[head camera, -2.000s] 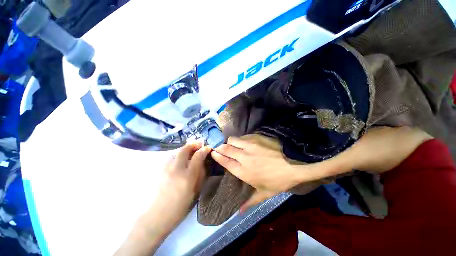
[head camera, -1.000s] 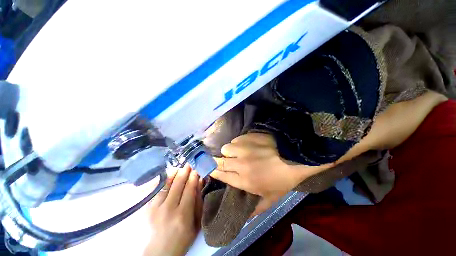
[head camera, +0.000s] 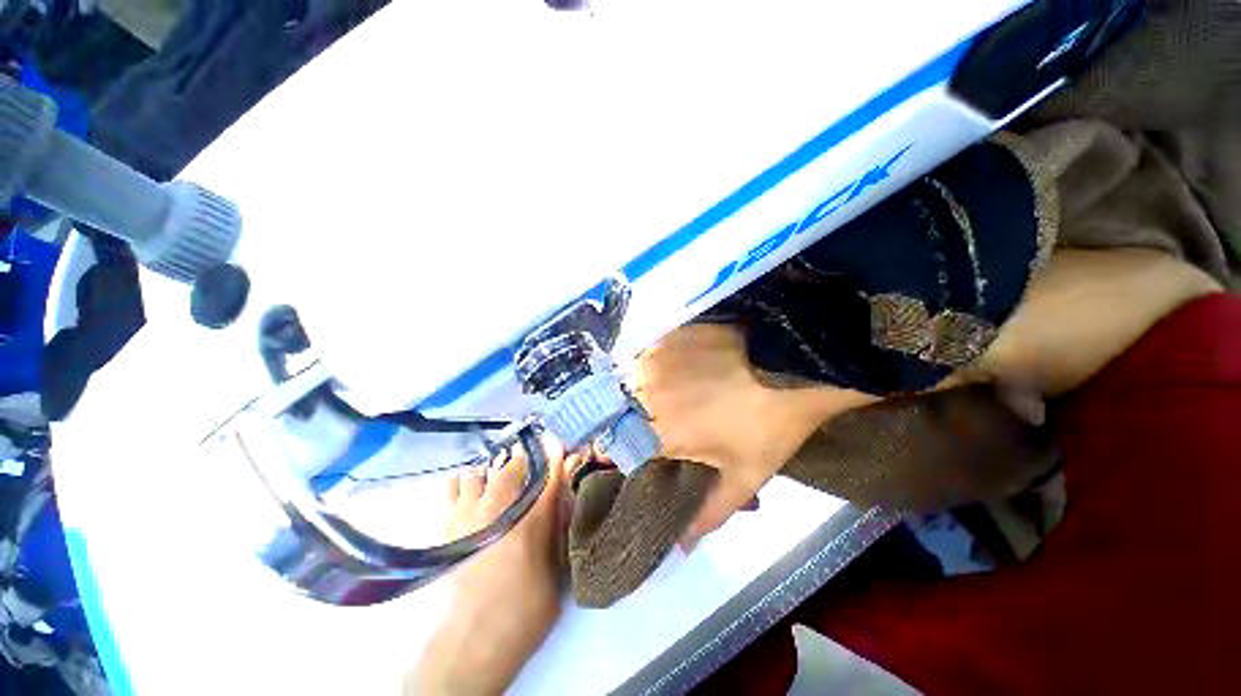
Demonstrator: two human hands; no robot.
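The brown garment shell (head camera: 640, 530) lies under the needle area and its flap hangs toward the table's front edge. Its dark lining (head camera: 844, 306) is open in a loop over my right wrist. My right hand (head camera: 728, 408) is on the garment right of the grey-blue attachment (head camera: 634, 442); its thumb is by the flap and its fingertips are partly hidden. My left hand (head camera: 497, 558) is left of the needle area, fingers bent, partly behind the curved metal bar (head camera: 449, 551). Whether it grips cloth cannot be seen. The needle is hidden.
The white sewing machine head (head camera: 817, 204) crosses from upper right to the centre. A grey post with ribbed knob (head camera: 197, 231) stands at upper left. The ruler-marked table edge (head camera: 776, 592) runs below my hands. Red clothing (head camera: 1116, 530) is at lower right, dark cloth at upper left.
The view has shifted, and the grey post shows again at upper left. My left hand is now partly behind the curved bar. My right hand stays at the needle area with the cloth.
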